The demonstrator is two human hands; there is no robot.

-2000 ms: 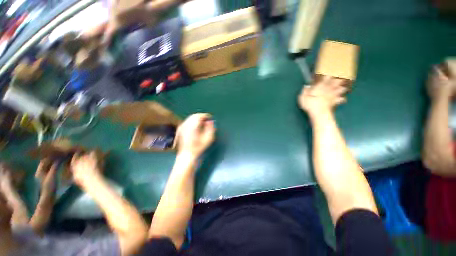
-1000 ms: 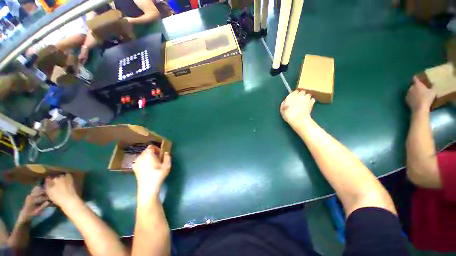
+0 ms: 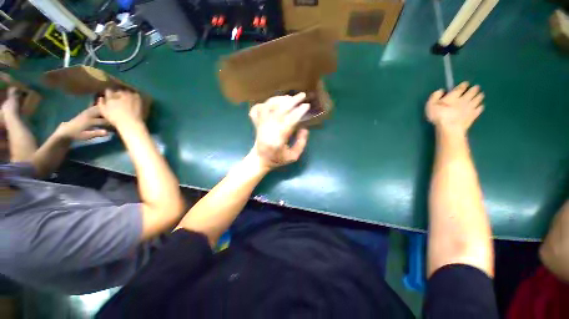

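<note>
An open brown mailer box (image 3: pixel 323 103) lies on the green mat in front of me, a little left. Its lid (image 3: pixel 281 65) stands raised at the back and is blurred. My left hand (image 3: pixel 281 128) is over the front of the box with its fingers spread; it hides most of the contents, and I cannot tell whether it touches them. My right hand (image 3: pixel 457 107) lies on the mat at the right, near the pale seam, with its fingers apart and holding nothing.
At the back stand a black unit with red terminals (image 3: pixel 240 28), a printed carton (image 3: pixel 349 19), a dark grey block (image 3: pixel 165 22) and cream poles (image 3: pixel 466 23). At left a person works in another open box (image 3: pixel 84 81). A person's arm shows at the right edge.
The view has swung left. The open box is now nearer the middle, and my left hand has opened over it. My right hand has come away from the closed box, which is out of view.
</note>
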